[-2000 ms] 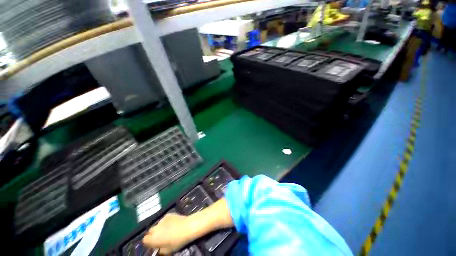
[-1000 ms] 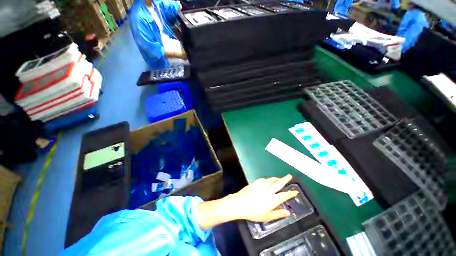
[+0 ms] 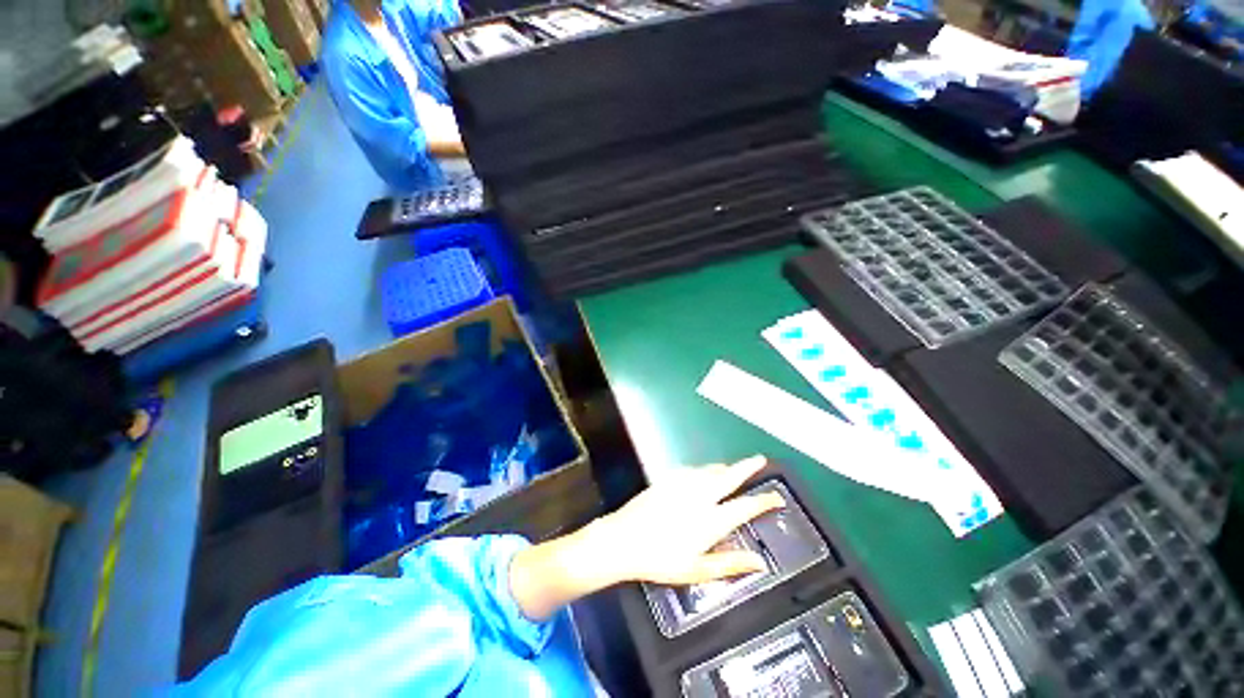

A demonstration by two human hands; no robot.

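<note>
My left hand [image 3: 655, 539] reaches in from the lower left, palm down with fingers spread, over a phone body [image 3: 789, 535] in the black foam tray [image 3: 754, 612]. Its fingertips are on or just above the phone; contact is unclear, and the hand hides part of it. A second phone body [image 3: 805, 657], with a pale printed block, lies nearer in the tray, cut off by the bottom edge. My right hand is out of the picture. A sticker sheet [image 3: 873, 409] with blue shapes and a blank white strip [image 3: 785, 426] lie beyond the tray.
Clear blister trays [image 3: 935, 266] stand right, white label strips [image 3: 975, 655] at lower right. Stacked foam trays [image 3: 641, 150] rise at the back. A carton [image 3: 566, 471] with blue lining, a black tray [image 3: 266, 532] and a blue basket [image 3: 437, 289] are left. A person [image 3: 382, 102] is behind.
The view has swung from the blister-tray side to the carton side, then shifted slightly. The hand seen earliest at the tray is gone; my left hand stays over the far phone.
</note>
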